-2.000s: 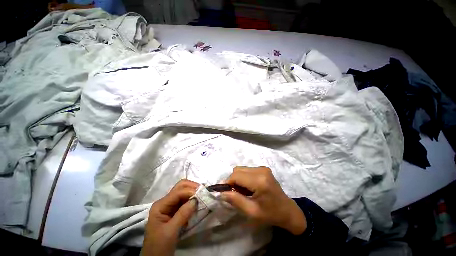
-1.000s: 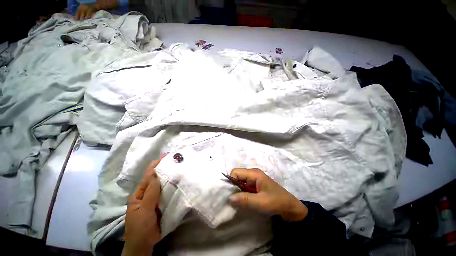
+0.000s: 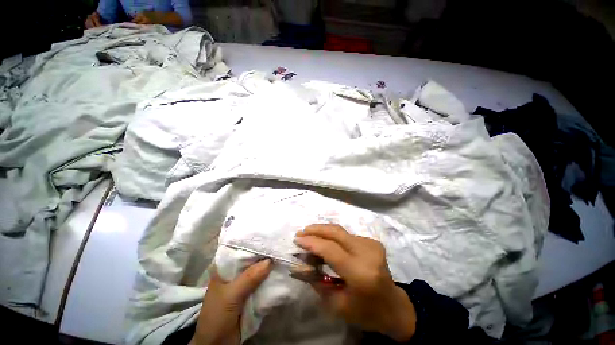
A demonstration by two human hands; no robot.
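Note:
A crumpled off-white garment [image 3: 324, 158] lies across the table in front of me. My left hand [image 3: 232, 300] pinches its cloth at a stitched seam edge [image 3: 253, 251], thumb on top. My right hand [image 3: 357, 273] holds small dark snips with a reddish handle [image 3: 324, 278], blades pointing left, close to the seam just right of my left thumb. A small round dark button [image 3: 229, 221] shows on the cloth above my left hand. Whether the blades touch a thread cannot be seen.
A pale grey-green heap of garments [image 3: 74, 114] lies at the left. Dark cloth [image 3: 539, 148] lies at the right table edge. The white table [image 3: 324, 62] has small red marks at its far side. A person in blue [image 3: 145, 12] is at the far left.
My left hand has moved right and down and now pinches the seam edge. The snips have moved down beside it. The cloth flap has been turned, and its button sits slightly further left.

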